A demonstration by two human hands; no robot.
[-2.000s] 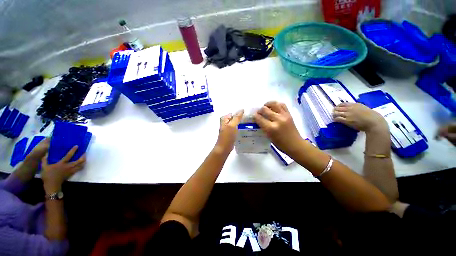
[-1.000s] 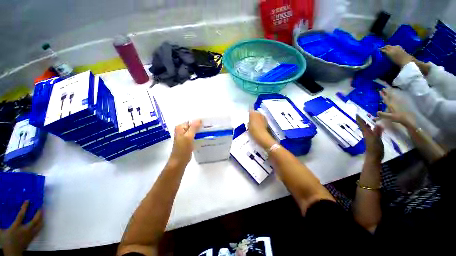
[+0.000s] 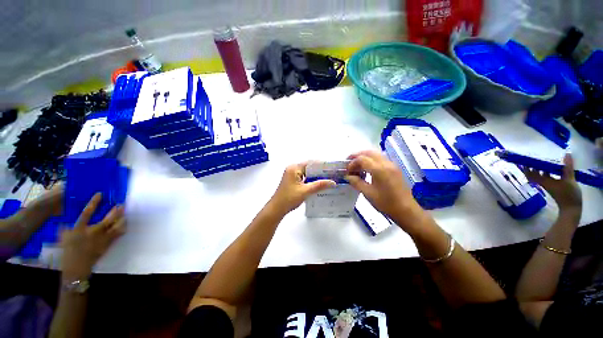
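A retail box [image 3: 330, 201] stands upright on the white table in front of me, its white printed back towards me and a blue flap edge near the top. My left hand [image 3: 294, 188] grips its upper left side. My right hand [image 3: 380, 179] pinches at its top right, fingers on the end flap. Another box [image 3: 373, 216] lies partly hidden behind my right hand and the upright box. A stack of boxes with blue flaps [image 3: 426, 148] stands right of my right hand. A tall stack of closed boxes [image 3: 162, 99] stands left of centre.
Green basket [image 3: 403, 102] and grey basin [image 3: 509, 100] sit at the back right. A dark red bottle [image 3: 231, 61] and dark cloth [image 3: 281, 69] are at the back. A black cable heap [image 3: 49, 132] is far left. Other people's hands work at left [image 3: 89, 234] and right [image 3: 559, 188].
My right hand has moved from the box lying flat to the top of the upright box. The view has swung left. The right-hand neighbour now holds a blue-edged piece.
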